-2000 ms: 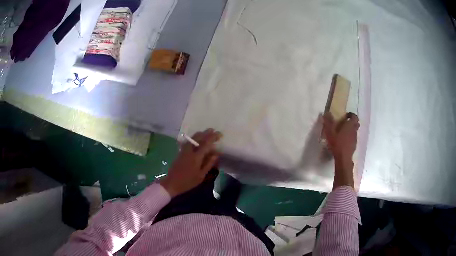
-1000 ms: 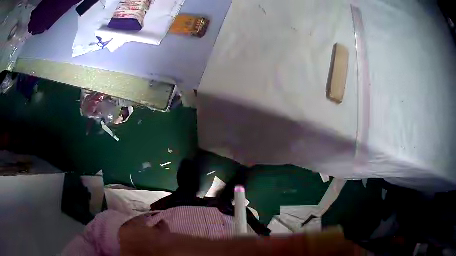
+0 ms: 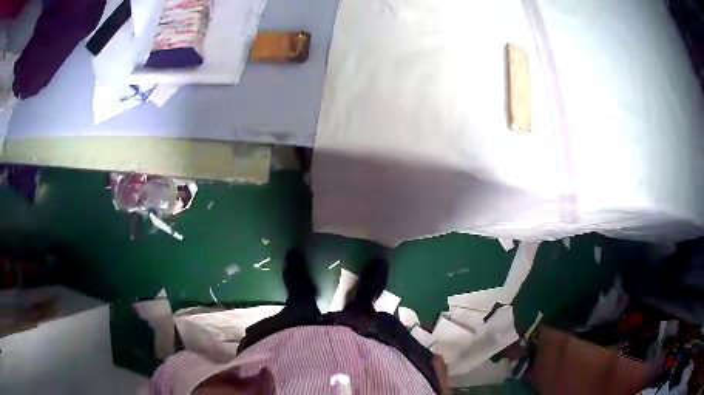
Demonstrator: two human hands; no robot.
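Note:
The wooden block (image 3: 518, 88) lies on the large white sheet (image 3: 417, 92), left of the long clear pinkish ruler (image 3: 554, 100). No hand touches them. My left hand (image 3: 238, 383) appears blurred at the bottom edge in front of the striped shirt, partly cut off; its fingers and any hold are unclear. A small skin-toned part, probably my right hand (image 3: 441, 375), shows beside my hip, mostly hidden by my body. A small white tip (image 3: 340, 380), perhaps a cigarette, shows low in front of the shirt.
On the table at left are an orange-brown box (image 3: 281, 47), a patterned wrapped bundle (image 3: 181, 31), a dark flat item (image 3: 109, 28), a purple garment (image 3: 52, 48) and a marked paper scrap (image 3: 116, 100). Paper offcuts (image 3: 478, 339) and a clear plastic bag (image 3: 147, 194) lie on the green floor.
My right hand has let go of the wooden block, and both hands have left the sheet. The arm that crossed the bottom is gone. The view has tilted down, showing more floor and my feet.

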